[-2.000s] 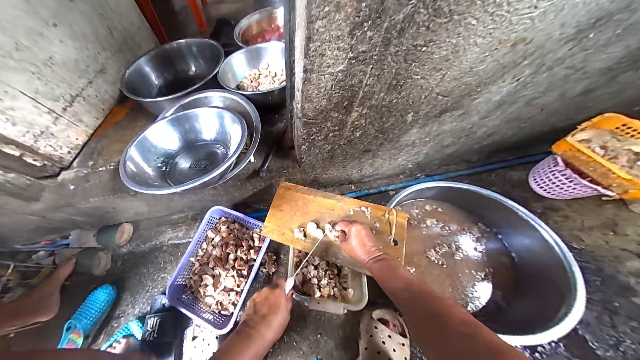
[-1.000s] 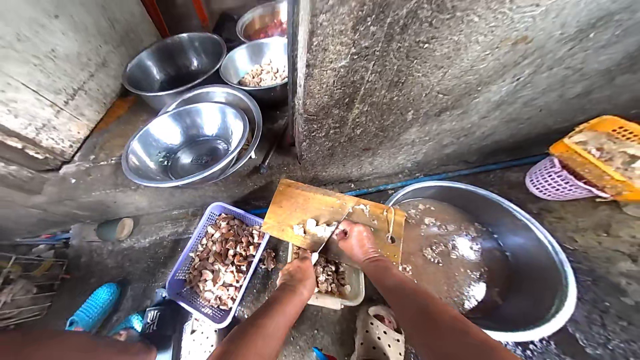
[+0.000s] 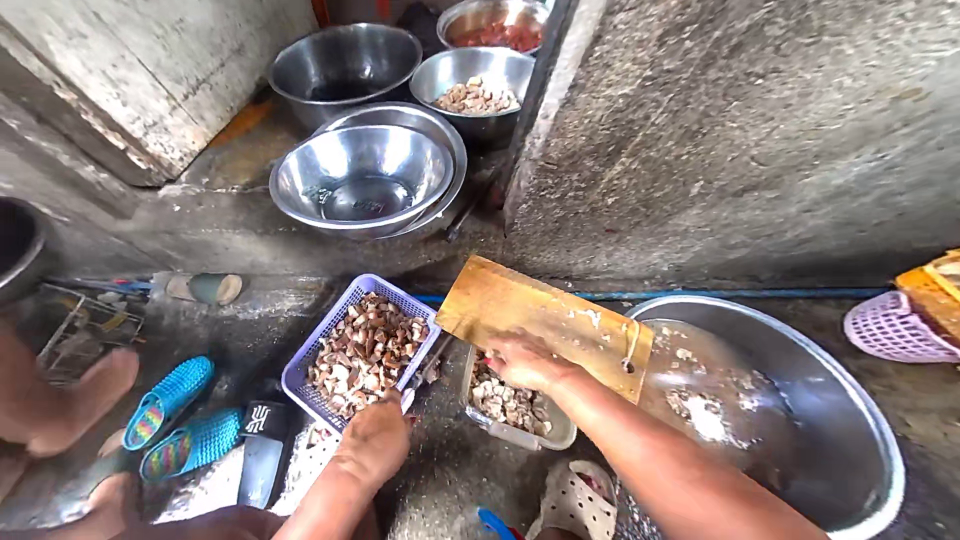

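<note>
My left hand (image 3: 379, 439) is at the lower right edge of the purple plastic basket (image 3: 300, 375), which holds chopped brownish pieces (image 3: 367, 345). A small pale part of something, perhaps the knife's handle, shows by its fingers; the blade cannot be made out. My right hand (image 3: 525, 362) reaches over the lower edge of the wooden cutting board (image 3: 540, 307), above a clear plastic tub (image 3: 559, 427) of paler cut pieces (image 3: 506, 405). Its fingertips are blurred. The board leans across the tub and the rim of a large metal basin (image 3: 847, 397) of cloudy water.
Metal bowls (image 3: 367, 176) stand on the ledge behind, one with pale pieces (image 3: 476, 97), another with red pieces (image 3: 499, 36). Blue woven slippers (image 3: 169, 401) and another person's bare feet (image 3: 105, 397) are at left. A rough wall (image 3: 712, 150) rises behind the board; a pink basket (image 3: 892, 330) stands right.
My left hand has moved from the board to the purple basket. The white pieces that lay on the board under the knife are gone from it. My right hand has come down to the board's lower edge.
</note>
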